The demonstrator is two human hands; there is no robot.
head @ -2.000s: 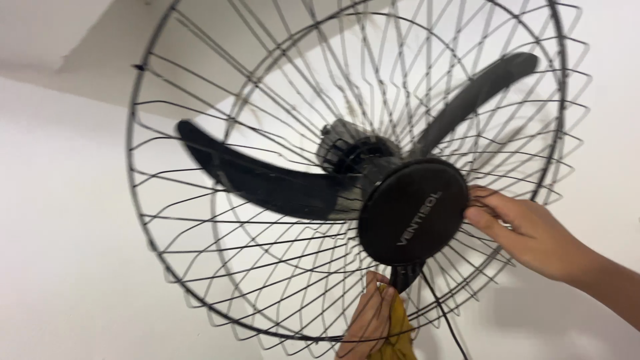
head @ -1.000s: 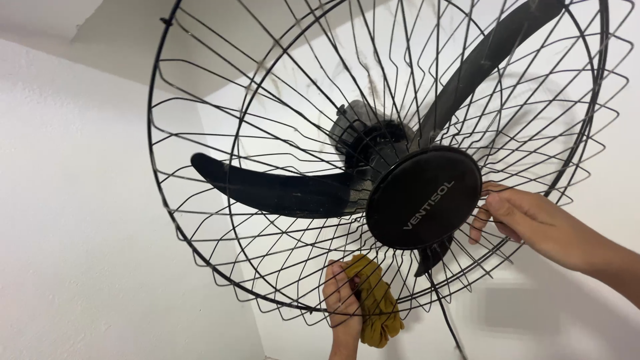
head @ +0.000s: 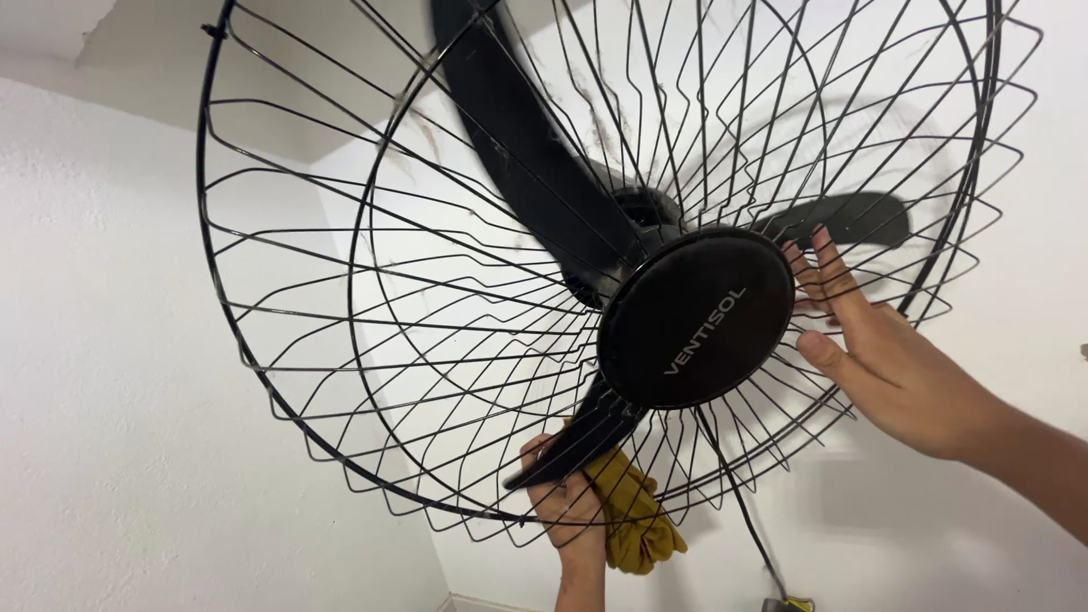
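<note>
A black wall fan with a wire guard (head: 367, 200) fills the view, its round hub cap (head: 697, 319) at the centre bearing the maker's name Ventisol. Dust clings to the wires and around the motor housing (head: 646, 206). Behind the lower guard, my left hand (head: 565, 501) holds a mustard-yellow cloth (head: 633, 518), partly hidden by the lower fan blade (head: 582, 438). My right hand (head: 884, 365) is beside the hub cap with its fingers spread at the guard wires; whether it grips a wire cannot be told. One blade (head: 518, 144) points up, another (head: 850, 219) right.
White walls (head: 127, 340) meet in a corner behind and left of the fan. A black power cord (head: 744, 501) hangs below the hub towards a partly visible object with yellow (head: 790, 604) at the bottom edge. The ceiling (head: 195, 72) shows at the upper left.
The fan blades have turned to a different position. My right hand has spread its fingers beside the hub. The yellow cloth, at the front of my left hand earlier, is now partly behind a blade.
</note>
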